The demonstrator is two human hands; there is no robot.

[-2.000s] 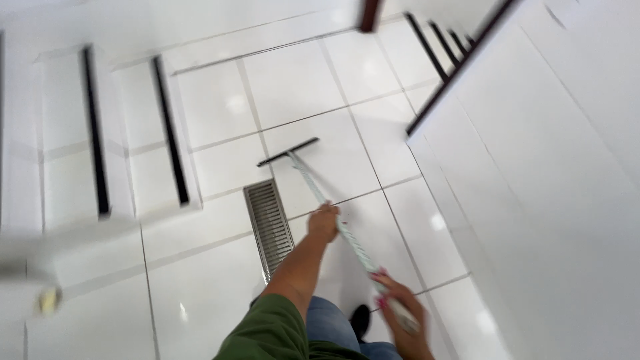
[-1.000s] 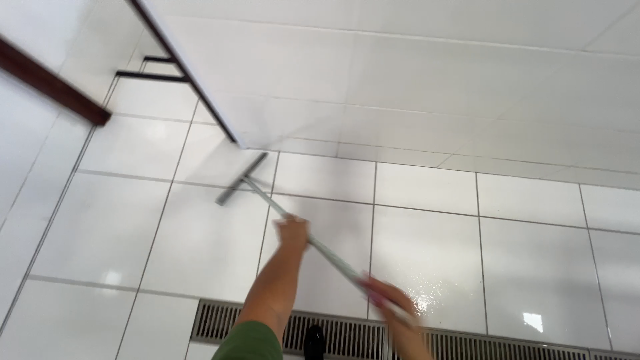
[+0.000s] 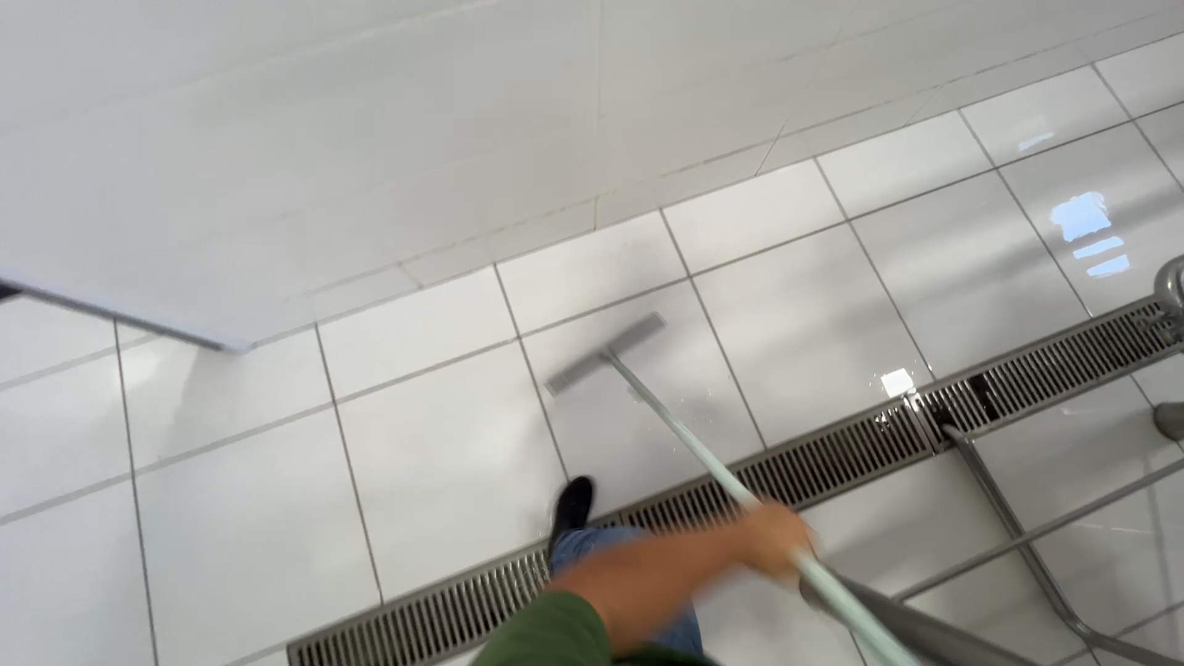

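A long-handled floor squeegee [image 3: 606, 354] has its grey head on the white floor tiles [image 3: 444, 425], between the wall and the drain. My left hand [image 3: 775, 539], at the end of a green sleeve, is closed around its pale green handle, which runs down to the bottom edge. The upper end of the handle is out of view, and so is my right hand. Small drops of water lie on the tiles beside the handle.
A white wall [image 3: 462, 120] rises along the top. A slotted metal floor drain [image 3: 832, 458] crosses below. At the lower right stands a tubular metal frame [image 3: 1017, 536]; a panel's edge [image 3: 139, 324] is at the left. My black shoe [image 3: 573, 504] is beside the drain.
The view has swung far round to the right along the wall. The squeegee head has moved from beside the panel's end to tiles farther along. My right hand, on the handle before, has left the view.
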